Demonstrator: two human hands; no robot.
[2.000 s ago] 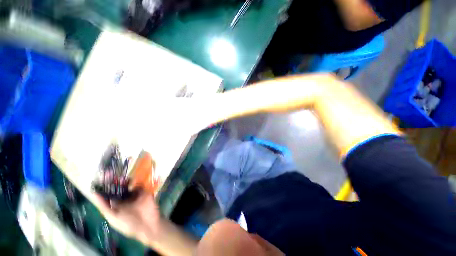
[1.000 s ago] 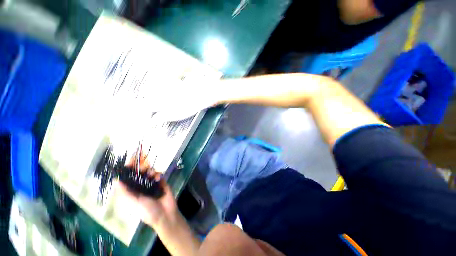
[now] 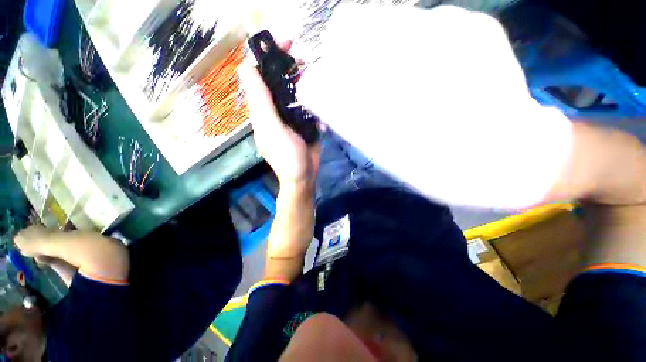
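Observation:
My left hand [image 3: 280, 131], bare, holds a black connector housing [image 3: 278, 81] slanted in front of me. Small pale specks and a bit of red show along the housing. My right hand [image 3: 439, 106] is in a white glove, overexposed into a white blob. Its left edge is close beside the housing; its fingers and anything in them cannot be made out. The cream wire tray [image 3: 182, 157] lies beyond and to the left. Orange wires [image 3: 225, 95] lie nearest the left hand, black wires [image 3: 177, 46] farther left, and pale wires [image 3: 322, 18] behind the housing.
A narrower cream parts tray [image 3: 81, 170] lies at left, with part-wired connectors [image 3: 138, 166] between the trays. Another person's arm [image 3: 85, 251] reaches in at lower left. Blue stools [image 3: 595, 78] stand at upper right, a cardboard box [image 3: 542, 251] at lower right.
The view has shifted, bringing the near tray end and a neighbour into sight. My right hand has come from over the tray to beside the housing. My left hand still holds the housing.

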